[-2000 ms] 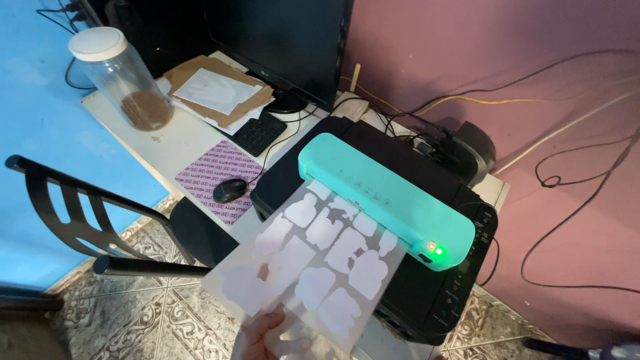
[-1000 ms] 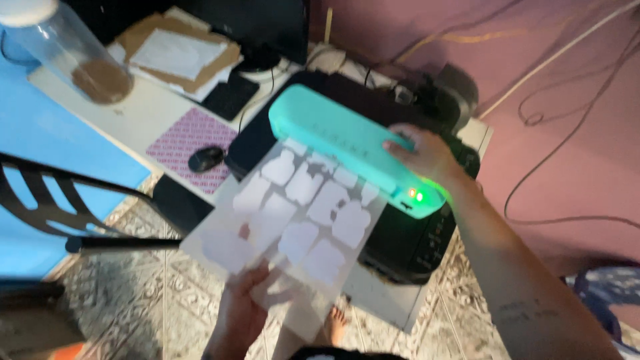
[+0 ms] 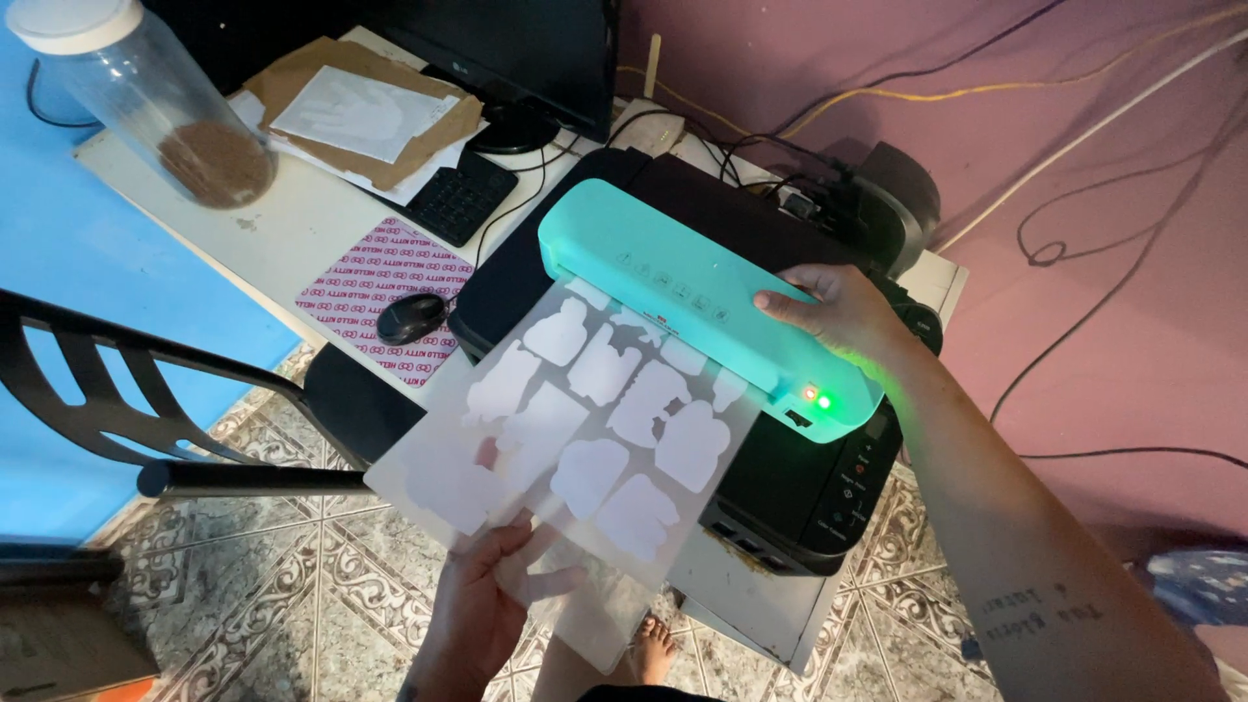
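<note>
A turquoise laminator (image 3: 682, 292) with two lit indicators sits on top of a black printer (image 3: 799, 487). From its front slot extends a translucent laminating pouch (image 3: 624, 458) holding several white paper cutouts; its far edge is hidden inside the slot. My left hand (image 3: 487, 595) holds the near edge of the pouch, some fingers visible through the film beneath it. On the laminator's right part rests my right hand (image 3: 829, 307), thumb on top and fingers over the back edge.
Left on the desk are a black mouse (image 3: 411, 318) on a patterned mat (image 3: 366, 263), a keyboard (image 3: 458, 198), papers on cardboard (image 3: 356, 112) and a lidded jar (image 3: 156, 117). A black chair (image 3: 224, 478) stands at left. Cables (image 3: 1033, 253) hang along the wall behind.
My right hand, not in view two seconds ago, has come in from the right onto the laminator. My left hand stays at the pouch's near edge.
</note>
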